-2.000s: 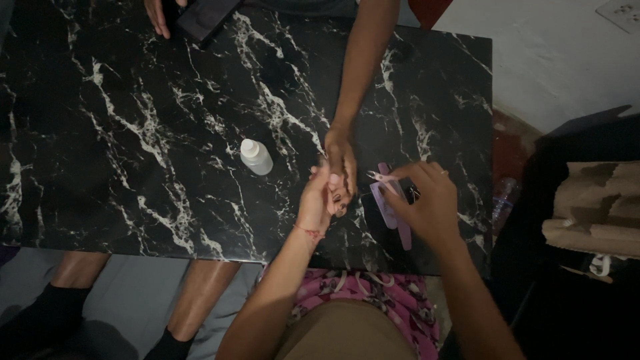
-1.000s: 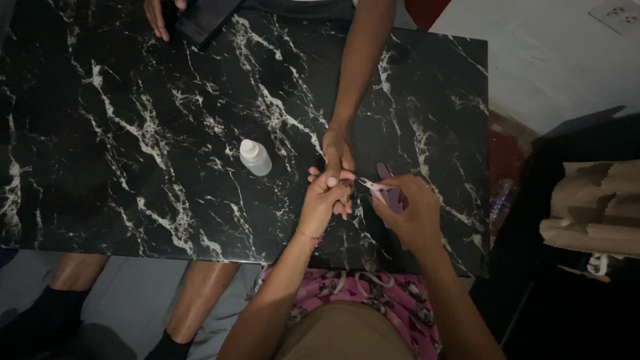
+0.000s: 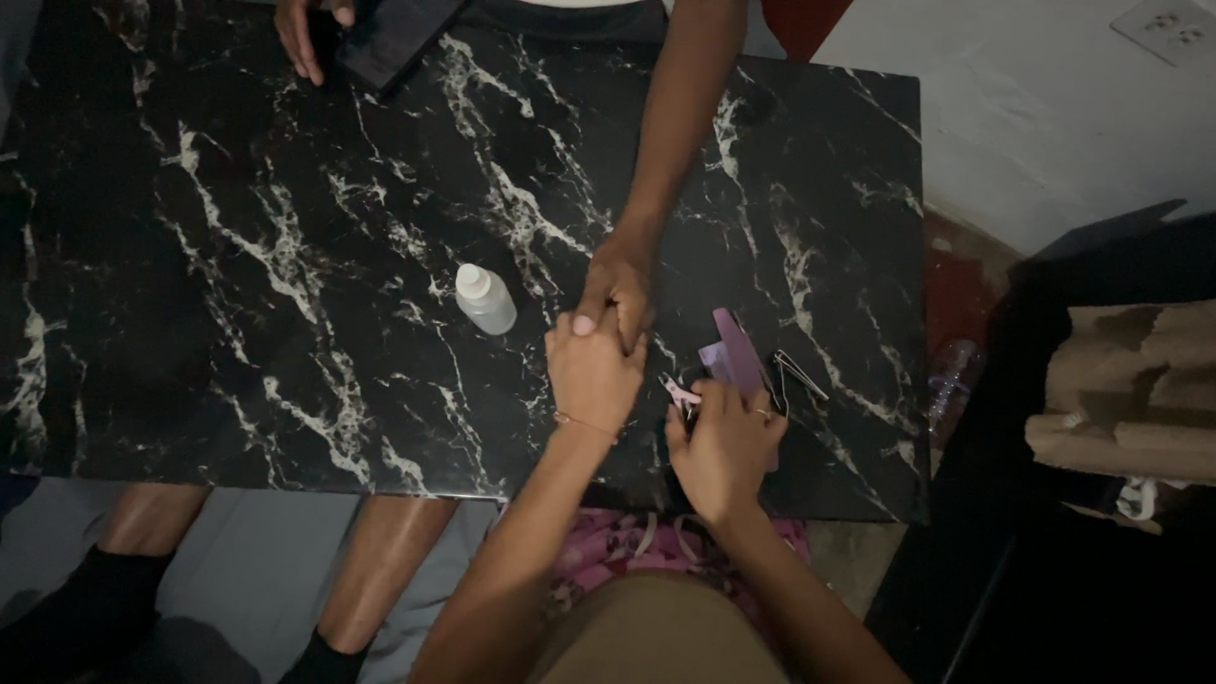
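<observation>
Near the middle of the black marble-patterned table, my left hand (image 3: pixel 597 375) holds the fingers of another person's hand (image 3: pixel 619 285), palm down. To the right, my right hand (image 3: pixel 724 437) has its fingers around a small pink-handled nipper (image 3: pixel 680 390), its metal tip pointing up-left. Just beyond my right fingers lie a purple nail file (image 3: pixel 740 353) and a lighter purple flat piece (image 3: pixel 714 362), partly covered by the hand. A metal nail clipper (image 3: pixel 801 374) rests to the right of them. Left of the joined hands stands a small white-capped bottle (image 3: pixel 485 299).
At the table's far edge, the other person's other hand (image 3: pixel 302 40) is beside a dark flat device (image 3: pixel 397 40). Crumpled brown paper (image 3: pixel 1126 389) sits off the table's right side. Someone's legs with black socks show below the near edge at left.
My right hand has drawn back from the other person's fingers with the nipper, down and right to the file. My left hand has turned more palm down over those fingers.
</observation>
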